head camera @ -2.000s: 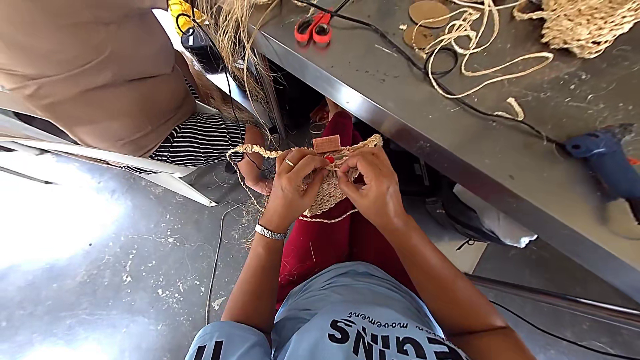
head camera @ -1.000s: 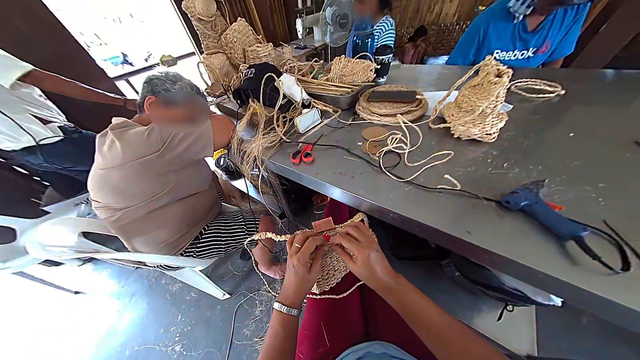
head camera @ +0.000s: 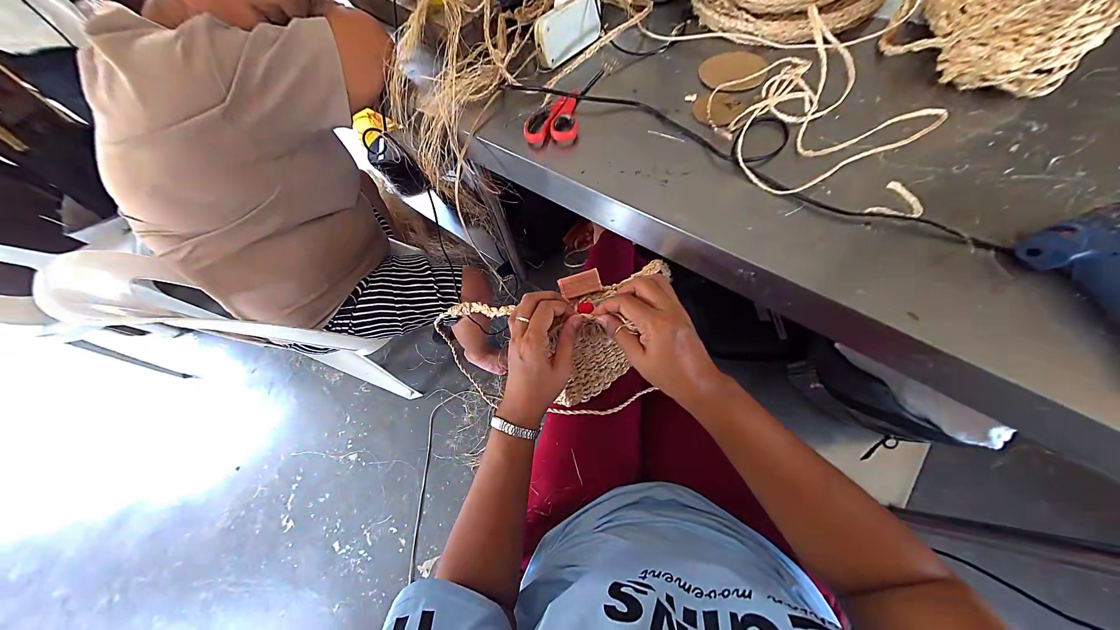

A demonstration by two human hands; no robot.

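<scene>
A woven natural-fibre pouch (head camera: 597, 366) rests on my lap, over dark red trousers. My left hand (head camera: 541, 337) pinches its upper edge from the left, and my right hand (head camera: 649, 328) grips the same edge from the right. Between my fingertips lies a small red piece (head camera: 584, 307), too small to identify. A reddish-brown rectangular tag (head camera: 579, 283) stands at the pouch's top edge, just beyond the fingers. The braided cord (head camera: 477, 310) runs out to the left, and a thinner twisted cord (head camera: 612, 409) loops below the pouch.
Ahead is a metal table (head camera: 665, 184) with red-handled scissors (head camera: 551, 122), loose fibre rope (head camera: 818, 96), a black cable, round brown discs (head camera: 733, 70) and a blue tool (head camera: 1072, 254) at the right. Loose fibres (head camera: 446, 96) hang off its left corner. A seated person (head camera: 227, 166) is at the left.
The view tipped up over the table and then back down. Both hands remain at the pouch's upper edge, close together.
</scene>
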